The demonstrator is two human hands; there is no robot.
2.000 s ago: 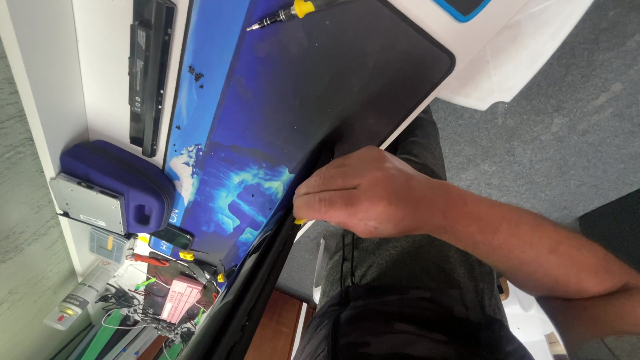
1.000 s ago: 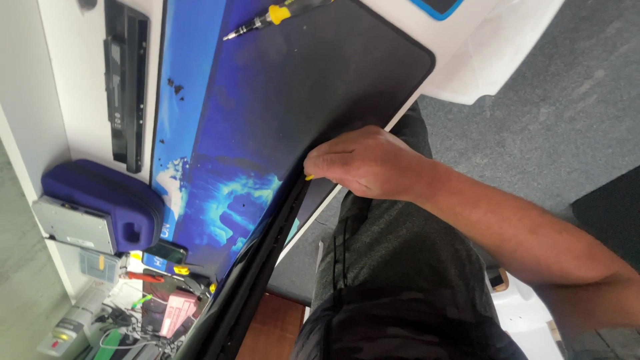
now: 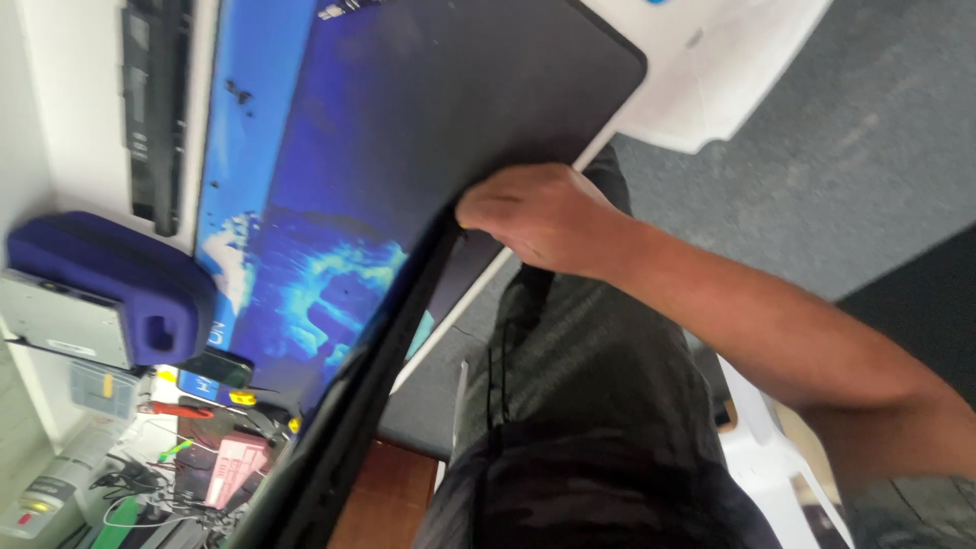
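My right hand [image 3: 537, 217] reaches in from the right, its fingers closed on the upper end of a long black device [image 3: 381, 347], seen nearly edge-on, perhaps a laptop. A small yellow piece [image 3: 463, 225] shows at the fingertips; the rest of it is hidden. The device slants from my fingers down to the bottom left, over a blue and black desk mat [image 3: 457, 99]. My left hand is out of view.
At left lie a laptop battery [image 3: 160, 114], a purple case [image 3: 114, 282] and a flat silver drive [image 3: 69, 316]. Small black screws [image 3: 240, 93] and a screwdriver tip [image 3: 333, 11] are on the mat. Cables, tools and a spray can [image 3: 57, 484] crowd the lower left.
Compared with two seconds ago, my right hand is farther up along the table's edge, nearer the mat's rounded corner. It remains at the black device.
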